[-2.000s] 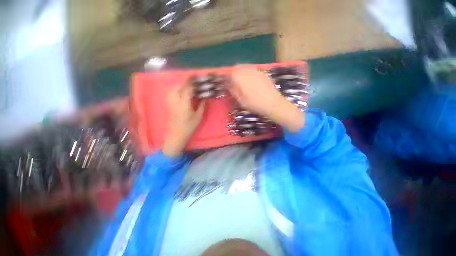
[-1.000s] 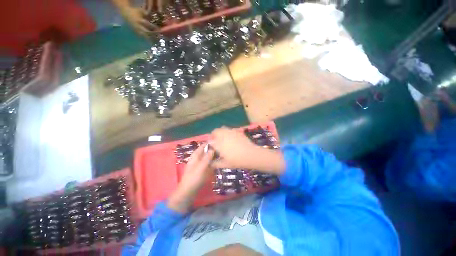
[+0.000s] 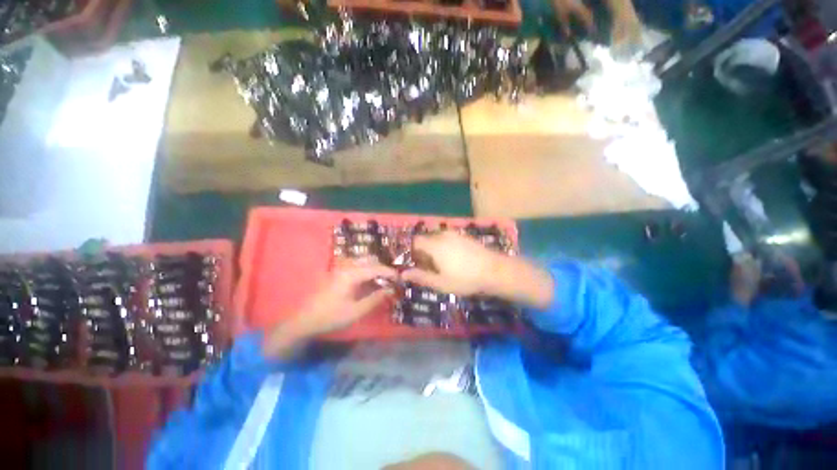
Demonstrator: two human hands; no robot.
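The red work tray [image 3: 280, 275] lies in front of me. Black-and-silver fittings [image 3: 425, 306] lie in columns in its middle and right; its left part shows bare red. My left hand [image 3: 341, 296] and my right hand [image 3: 454, 264] meet over the middle of the tray. They hold a small metal fitting [image 3: 396, 262] between their fingertips. Fingers partly cover the fitting, and the view is somewhat blurred.
A second red tray [image 3: 115, 374] with columns of fittings is at left. A loose pile of metal parts [image 3: 340, 87] lies on brown boards [image 3: 541, 165] beyond. White crumpled sheet [image 3: 633, 124] and small dark rings [image 3: 664, 229] are at right. Another person's blue sleeve [image 3: 766, 358] shows at right.
The head view has shifted and steadied since the blurred first frame. My hands stay together over the tray; my left forearm lies flatter than before. Another person's hands now show at the top right.
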